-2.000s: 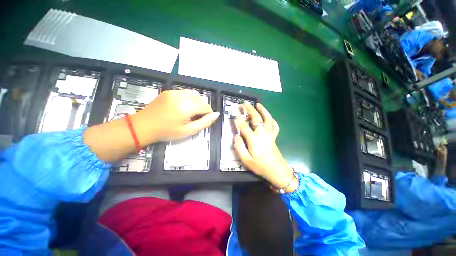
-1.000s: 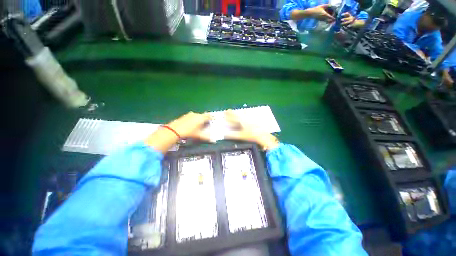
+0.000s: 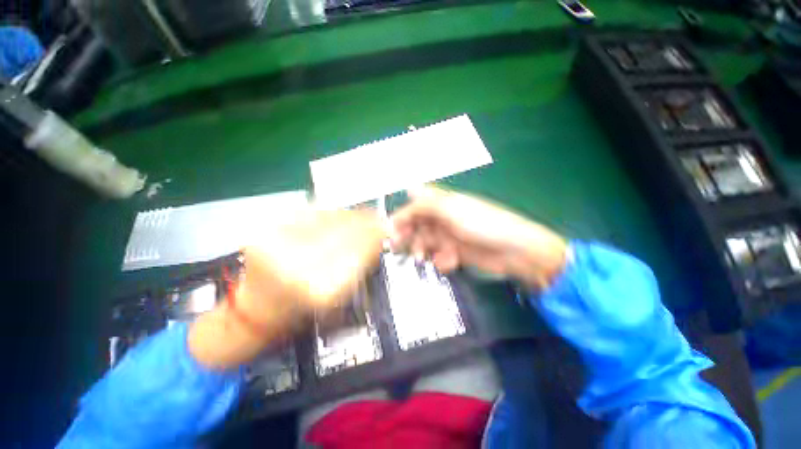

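My left hand (image 3: 307, 259) is blurred and overexposed above the black foam tray (image 3: 395, 373), its fingers pointing right. My right hand (image 3: 465, 232) is above the tray's right end, fingers curled, its fingertips close to my left ones. A small pale piece may be between the fingertips; blur hides it. The rightmost phone assembly (image 3: 424, 307) lies bright and silvery in its pocket, and the one beside it is partly under my left hand. Two white liner sheets lie behind the tray, the right one (image 3: 404, 160) tilted and the left one (image 3: 215, 230) with ribs at its left end.
Another black foam tray (image 3: 654, 167) with several devices stands at the right. A pale nozzle (image 3: 83, 158) reaches in from the left. A small dark module (image 3: 576, 10) lies at the far side. A blue floor with a yellow line (image 3: 780, 383) shows at the lower right.
Both hands have come back from the right liner sheet to above the foam tray. That sheet now lies free and more tilted. The view has tipped down.
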